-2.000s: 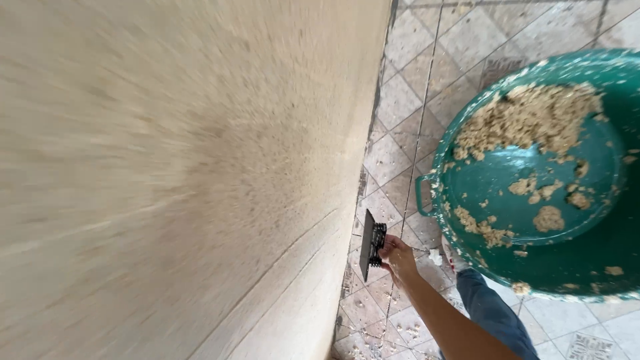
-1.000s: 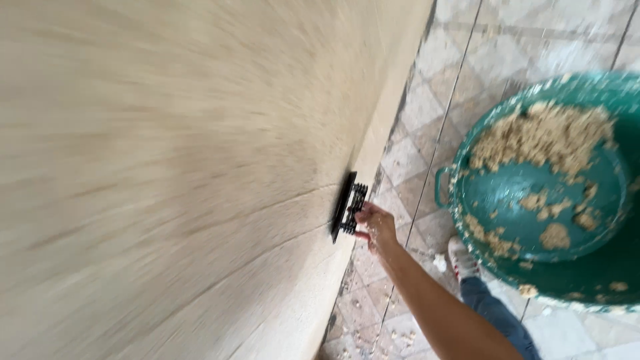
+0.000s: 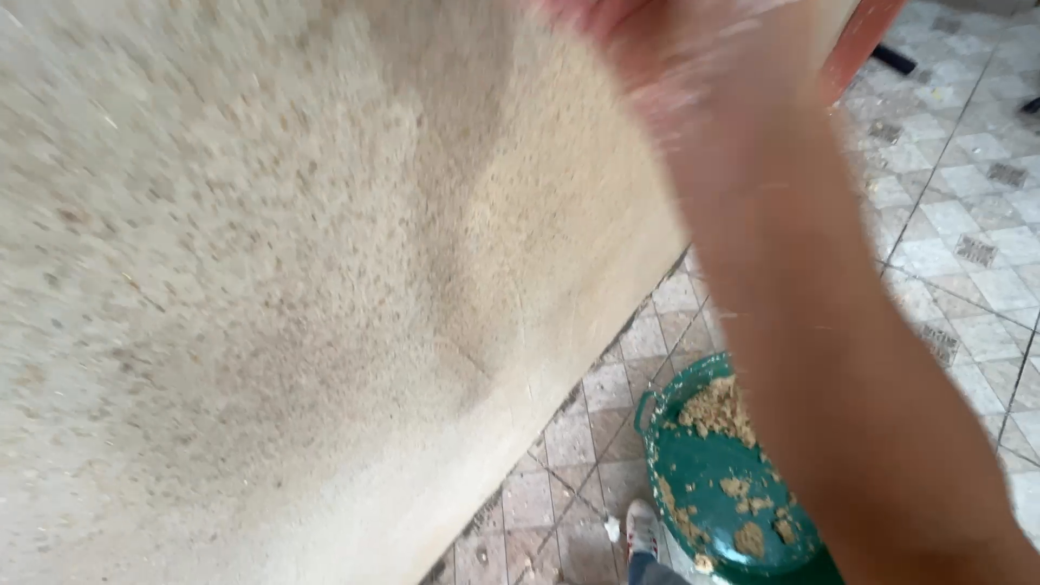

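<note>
My right hand (image 3: 626, 41) is blurred at the top edge, close in front of the plastered wall (image 3: 341, 268); its fingers and anything in them are cut off by the frame. The forearm runs from there down to the lower right corner. Coarse, speckled beige plaster covers the wall, with a few faint lines low down. Partly behind my forearm, a green plastic tub (image 3: 691, 455) stands on the floor, holding clumps of beige plaster mix (image 3: 719, 410). My left hand is outside the frame.
Patterned floor tiles (image 3: 585, 439) meet the foot of the wall along a dark, dirty edge. My shoe (image 3: 642, 524) is beside the tub, near a small white scrap (image 3: 612, 529). A reddish post or board (image 3: 861, 49) and a black object (image 3: 894, 58) are at the upper right.
My right hand, low by the wall with a black-handled trowel earlier, has risen to the top of the view; the trowel is no longer seen. The view has shifted considerably.
</note>
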